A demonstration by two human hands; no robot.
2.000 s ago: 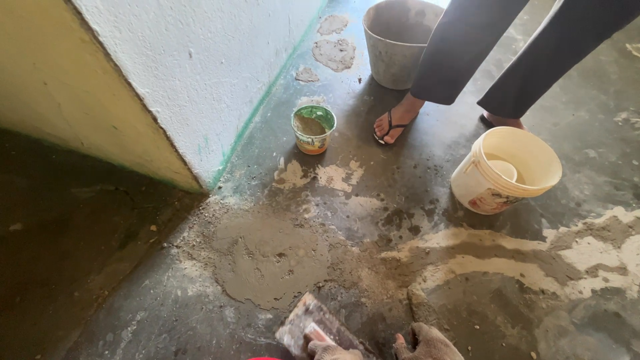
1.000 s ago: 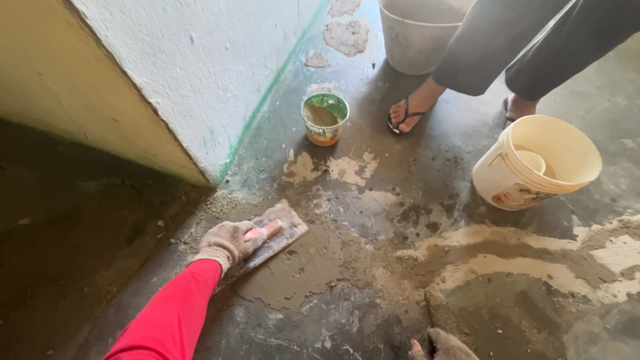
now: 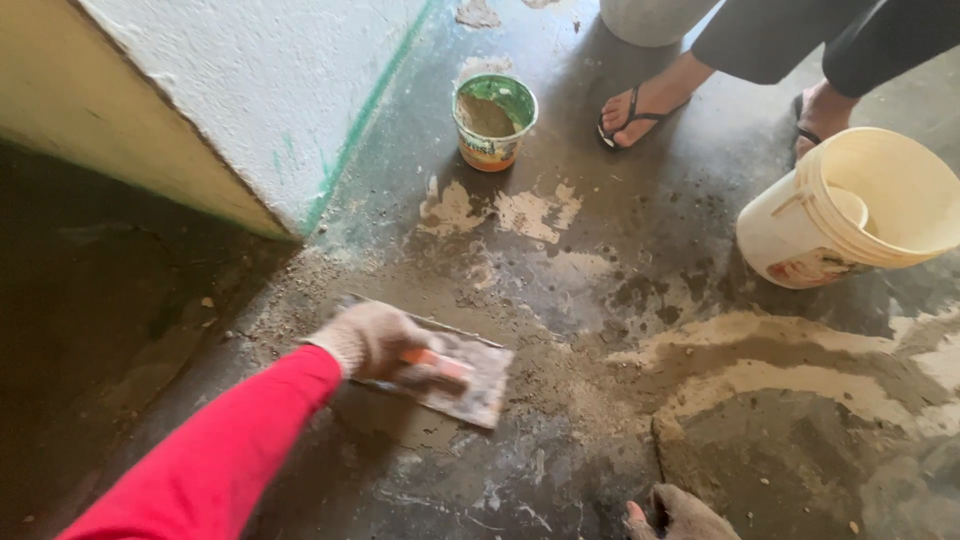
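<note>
My left hand (image 3: 375, 337), in a knitted work glove below a red sleeve, grips the orange handle of a plasterer's float (image 3: 469, 375). The float's flat blade lies over a patch of grey wet mortar (image 3: 390, 424) on the floor, near the wall corner; the hand is blurred. At the bottom edge, my right hand (image 3: 679, 517) shows only in part, also gloved, with bare skin at a fingertip. It is near a thin dark edge on the floor, and whether it holds anything cannot be told.
A small green-rimmed tub (image 3: 495, 124) holds mortar. A cream bucket (image 3: 795, 217) with a smaller container inside stands at the right. Behind are a grey bucket (image 3: 649, 19) and a person's feet (image 3: 649, 116) in flip-flops. A white wall corner (image 3: 277, 105) rises at the left.
My left hand came into view with the float and reached the mortar patch by the wall corner; since one second ago the float has swung and moved towards me.
</note>
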